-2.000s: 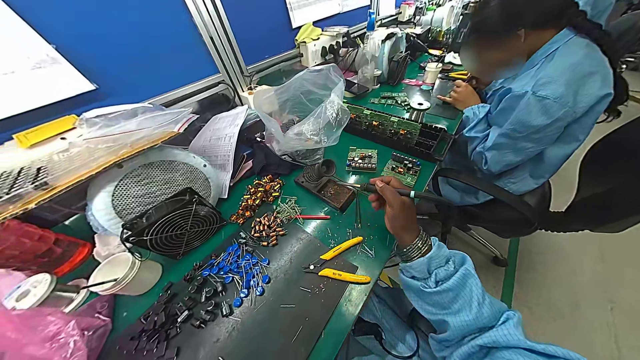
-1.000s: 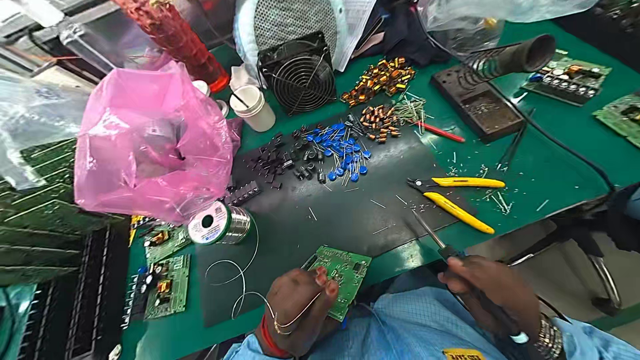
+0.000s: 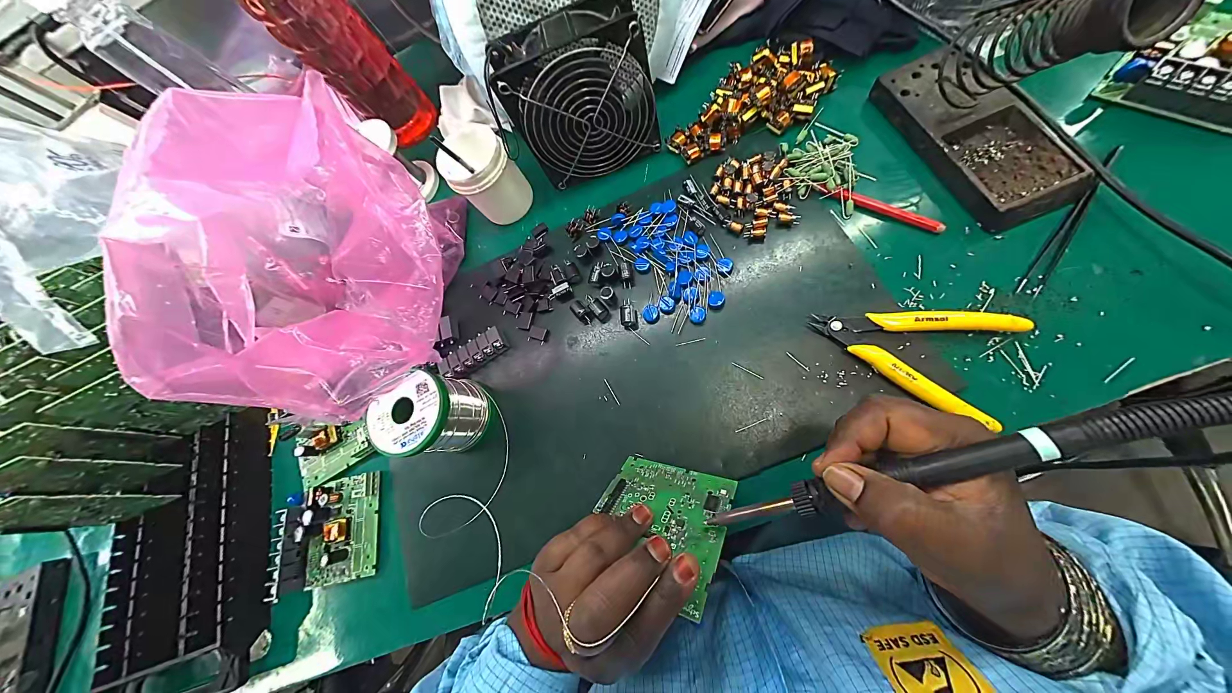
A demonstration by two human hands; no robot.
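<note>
My left hand (image 3: 616, 587) grips a green printed circuit board (image 3: 679, 520) at the mat's front edge, with solder wire (image 3: 500, 539) looped over its fingers. That wire runs back to a solder spool (image 3: 433, 414). My right hand (image 3: 924, 520) is closed around a soldering iron (image 3: 905, 472), whose tip meets or nearly meets the board's right part. Yellow-handled flush cutters (image 3: 914, 337) lie spread beyond my right hand. Blue disc components (image 3: 674, 255), black components (image 3: 577, 284) and copper-wound coils (image 3: 756, 188) are heaped on the dark mat (image 3: 539, 404).
A soldering iron stand (image 3: 991, 144) is at the back right, tweezers (image 3: 1068, 231) beside it. A fan (image 3: 587, 106), a white tub (image 3: 491, 178) and a pink plastic bag (image 3: 279, 250) stand at the back and left. Racked boards (image 3: 77, 443) and small assembled boards (image 3: 342, 529) occupy the left side.
The view has swung down from the bench and a co-worker. Since one second ago, my right hand has brought the iron's tip to the board, which my left hand still holds.
</note>
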